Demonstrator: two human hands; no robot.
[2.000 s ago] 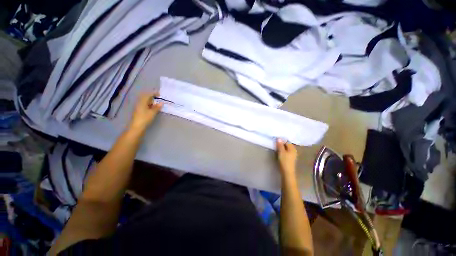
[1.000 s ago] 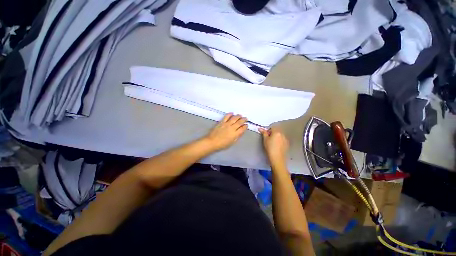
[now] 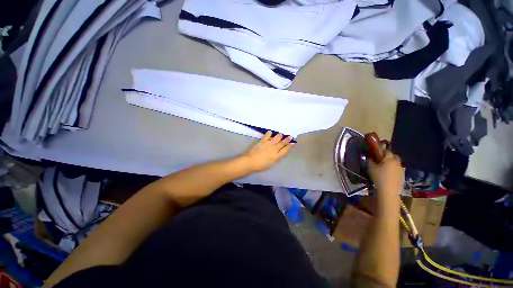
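A white garment panel (image 3: pixel 225 104) with a thin black stripe along its near edge lies flat on the pressing table (image 3: pixel 225 164). My left hand (image 3: pixel 269 152) lies on the panel's near edge toward its right end, fingers spread over the black stripe. My right hand (image 3: pixel 387 170) is closed around the reddish-brown handle of the steam iron (image 3: pixel 351 160). The iron rests at the table's front right, apart from the panel.
A fanned stack of striped panels (image 3: pixel 67 67) is at the left. Loose white and black pieces (image 3: pixel 315 28) lie at the back. A black square pad (image 3: pixel 417 135) and grey fabric (image 3: pixel 458 112) are at the right. Yellow hoses (image 3: pixel 444 270) trail from the iron. A cardboard box (image 3: pixel 424 216) stands below.
My right hand has left the panel's edge and taken hold of the iron's handle. My left hand moved from the panel's left end to near its right end. The black stripe shows wider there.
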